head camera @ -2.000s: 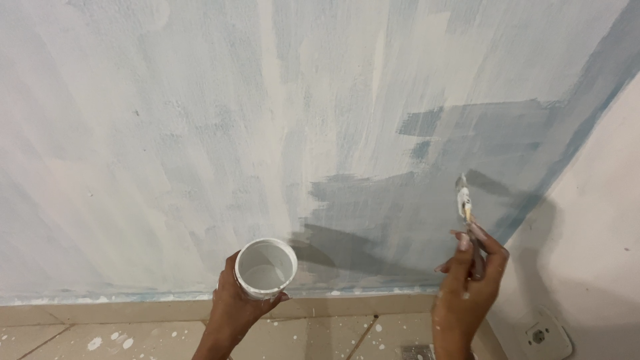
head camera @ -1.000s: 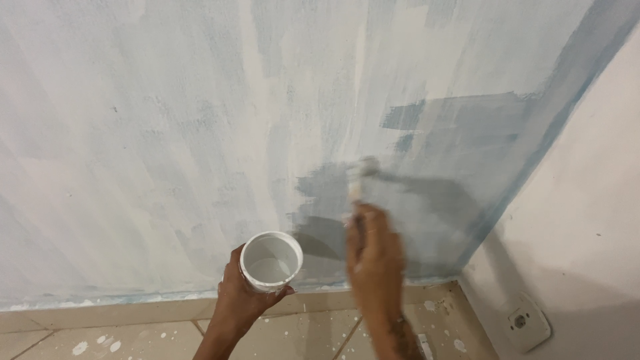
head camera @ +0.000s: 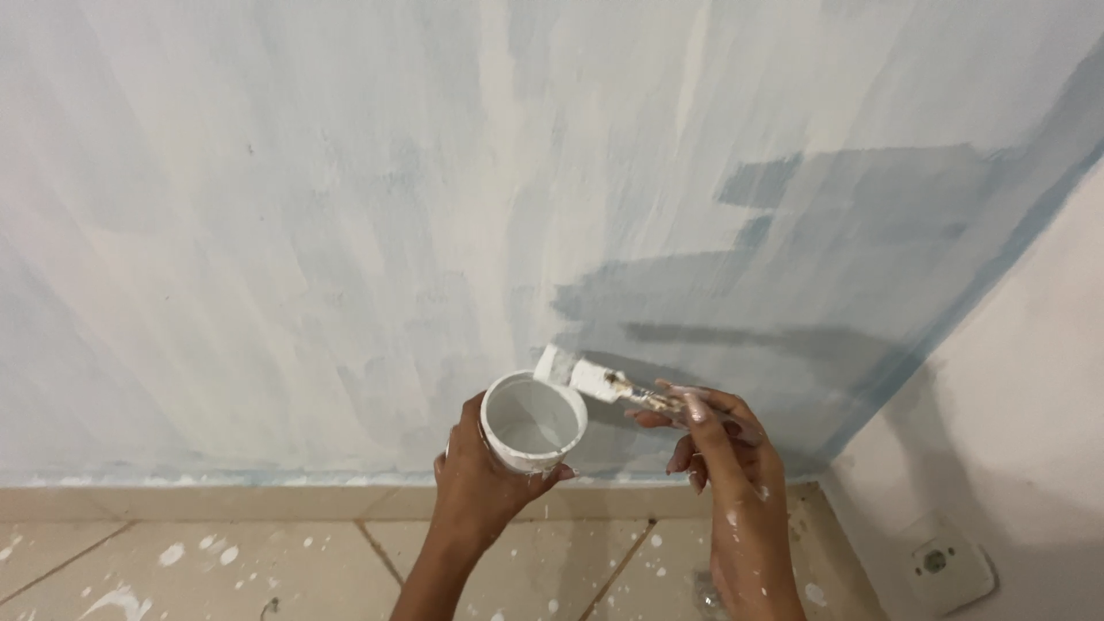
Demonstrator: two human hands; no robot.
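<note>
My left hand is wrapped around a white plastic cup that has some pale paint inside. In my right hand is a paintbrush, gripped by its paint-smeared handle. The brush's white-coated bristles are at the cup's upper right rim. Behind both hands stands a wall with streaky strokes of pale blue, white and grey; a darker grey-blue area lies at its right. Paint specks mark my right wrist and fingers.
A beige baseboard runs along the wall's foot above floor tiles spattered with white paint. On the right is a pale side wall bearing a power socket. A small clear object lies partly behind my right wrist.
My right hand has brought the brush from the grey part of the wall to the cup's rim. The cup stays in my left hand.
</note>
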